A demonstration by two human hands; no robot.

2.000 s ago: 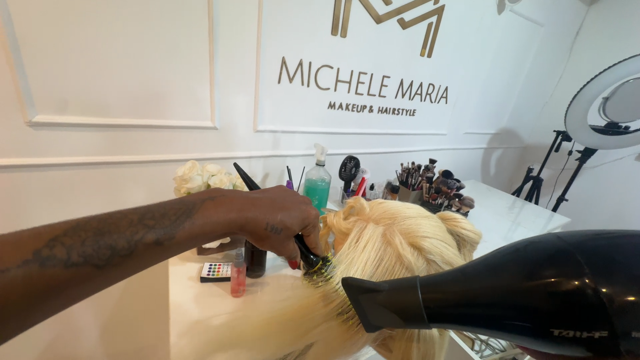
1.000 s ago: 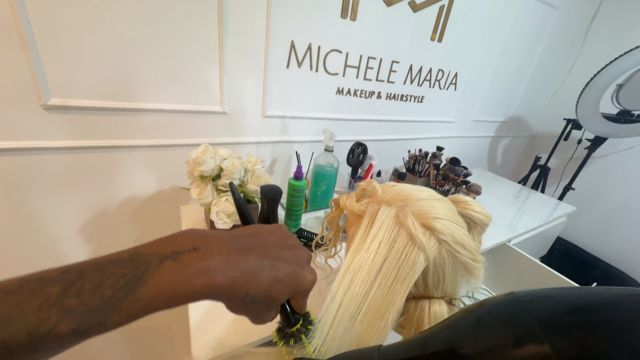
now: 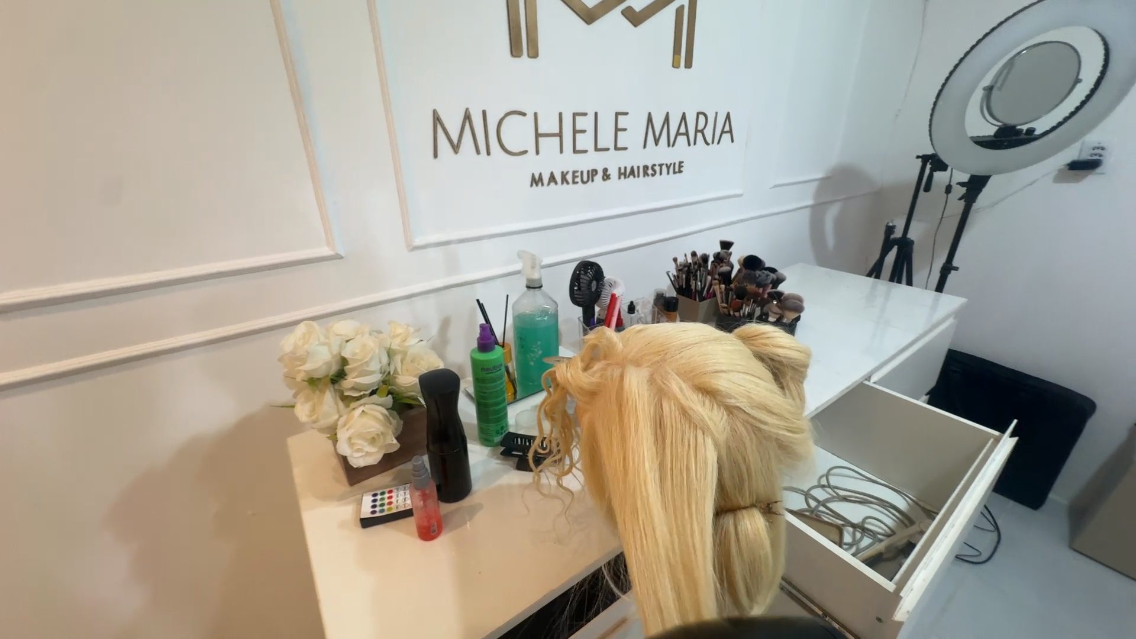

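Neither my left hand nor my right hand shows in the head view now. A head of blonde hair (image 3: 679, 426) fills the lower middle, seen from behind, with sections pinned up, loose curls at its left side and a long straight section hanging down. At the bottom edge, just below the hair, the top of a black object (image 3: 745, 628) shows, probably the hair dryer; what holds it is hidden. The round brush is out of view.
On the white table (image 3: 355, 577) stand white roses (image 3: 364, 390), a black bottle (image 3: 446, 435), a pink spray bottle (image 3: 425, 501), a green bottle (image 3: 489, 386) and makeup brushes (image 3: 737, 280). An open drawer (image 3: 958, 515) with cables juts out at right, near a ring light (image 3: 950, 98).
The hand with the round brush has left the view, and the brushed hair now hangs straight down. The hair dryer, large at right two seconds ago, has dropped almost entirely below the frame.
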